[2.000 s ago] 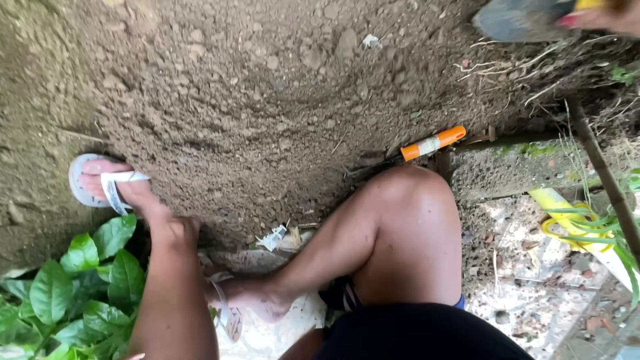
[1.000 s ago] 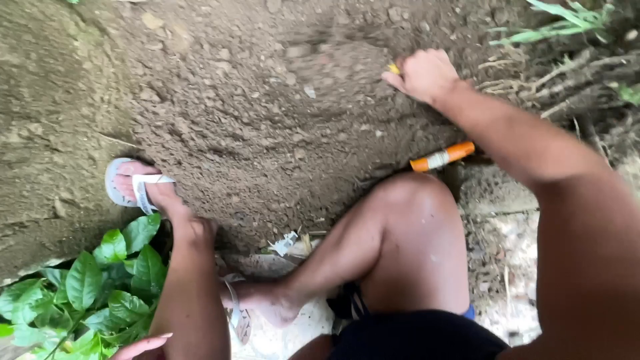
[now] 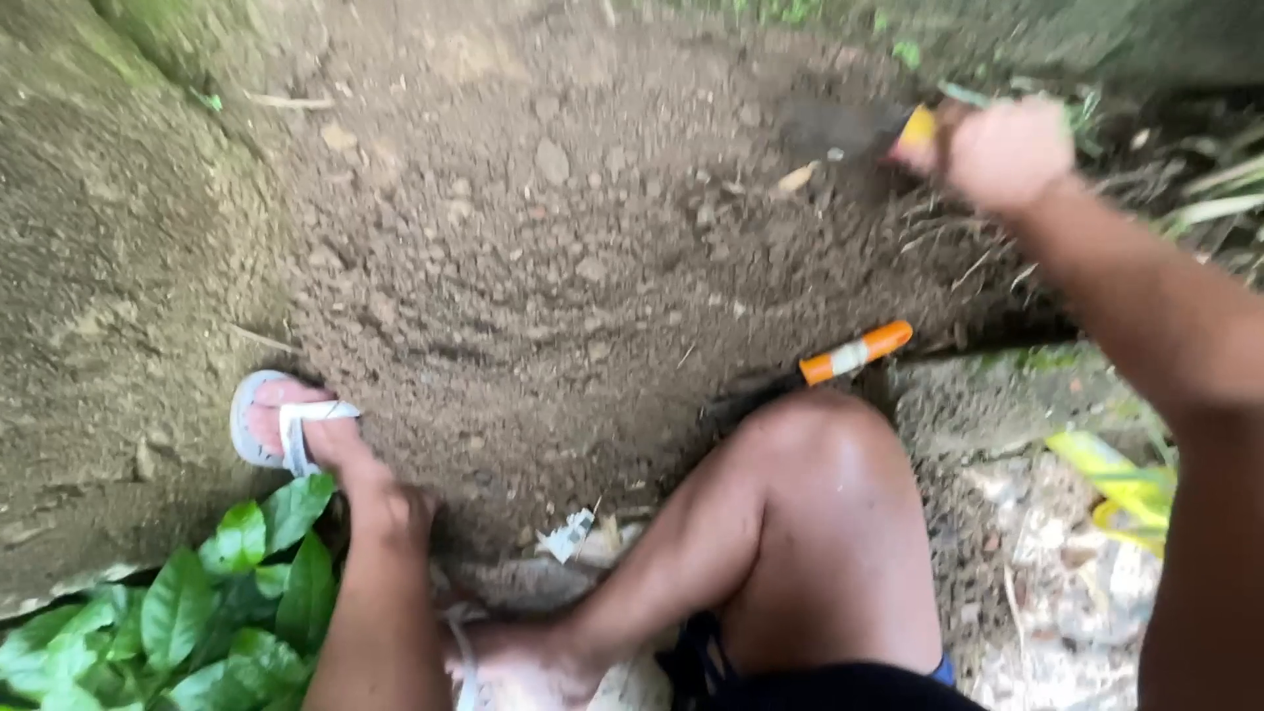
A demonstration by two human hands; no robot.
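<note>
At the upper right, my right hand (image 3: 1012, 158) is closed around the yellow and red handle of a hand trowel (image 3: 849, 128). The trowel's dark blade is blurred and points left over loose brown soil (image 3: 592, 247). Beside my bent knee lies a tool with an orange handle (image 3: 857, 353) and a pale band; its dark end is partly hidden by the knee. My left hand is out of the frame.
A leafy green plant (image 3: 197, 622) grows at the lower left beside my sandalled foot (image 3: 286, 420). Rough rock or wall (image 3: 118, 296) rises at the left. A concrete edge (image 3: 997, 400), roots (image 3: 958, 227) and a yellow plastic piece (image 3: 1116, 484) are at the right.
My right hand, with the trowel, went from the upper right edge in to the soil near the middle, then away to the upper right. My left fingertips, at the bottom edge earlier, are gone from view.
</note>
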